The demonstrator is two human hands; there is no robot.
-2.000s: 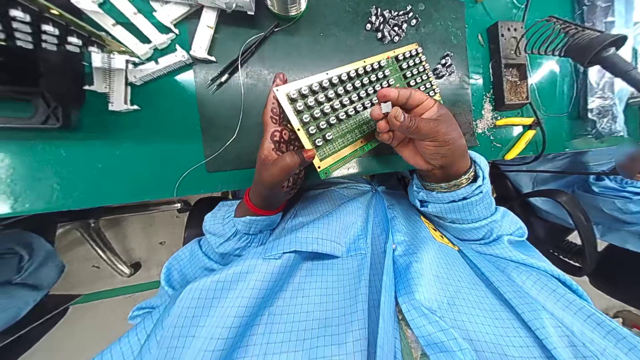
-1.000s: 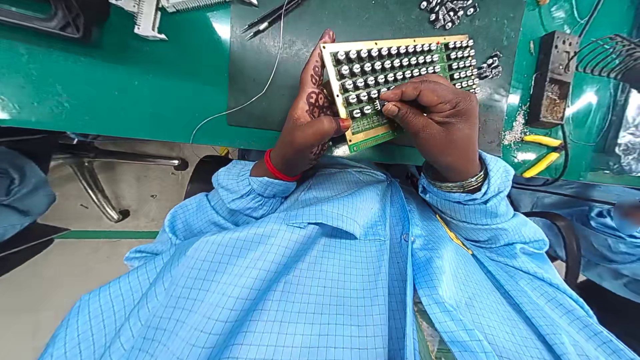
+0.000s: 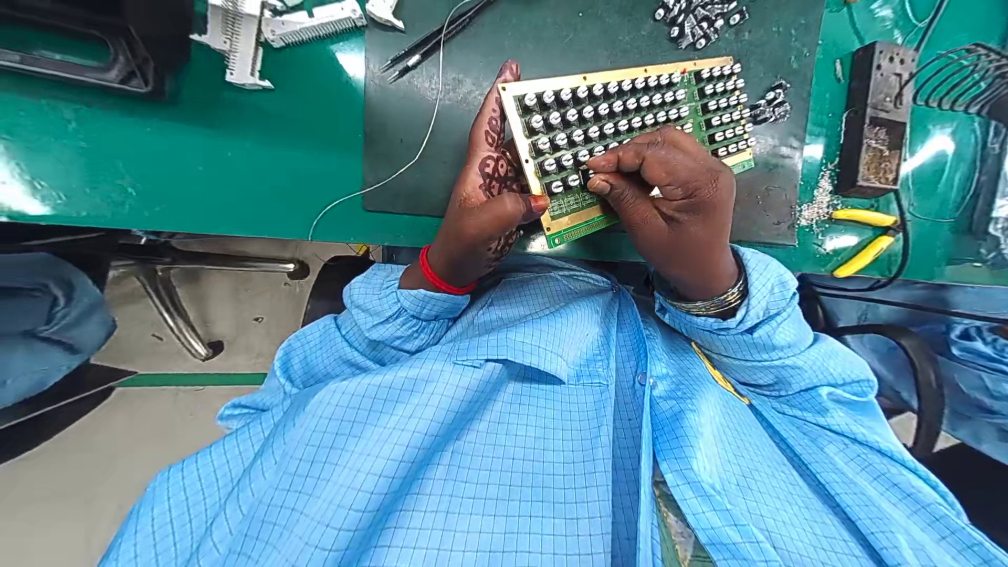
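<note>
My left hand (image 3: 492,177) grips the left edge of a green printed circuit board (image 3: 579,206), its thumb on the front near the lower left corner. The board is tilted up above the dark mat and carries rows of black cylindrical capacitors with silvery tops (image 3: 555,120). My right hand (image 3: 677,197) is over the lower middle of the board, thumb and forefinger pinched at the lowest row, just right of the last capacitor there. What lies between those fingertips is too small and covered to tell. The right hand hides part of the lower rows.
Loose capacitors (image 3: 699,22) lie behind the board, with a smaller heap (image 3: 772,102) at its right. Tweezers (image 3: 437,38) and a thin wire (image 3: 425,142) rest at the left, near white connectors (image 3: 315,24). Right are yellow-handled cutters (image 3: 865,253), a soldering iron stand (image 3: 957,79) and its tray (image 3: 874,118).
My right hand has gone from holding a small light-coloured part in front of the board to pinching at the board's lowest row. My left hand keeps its hold on the board.
</note>
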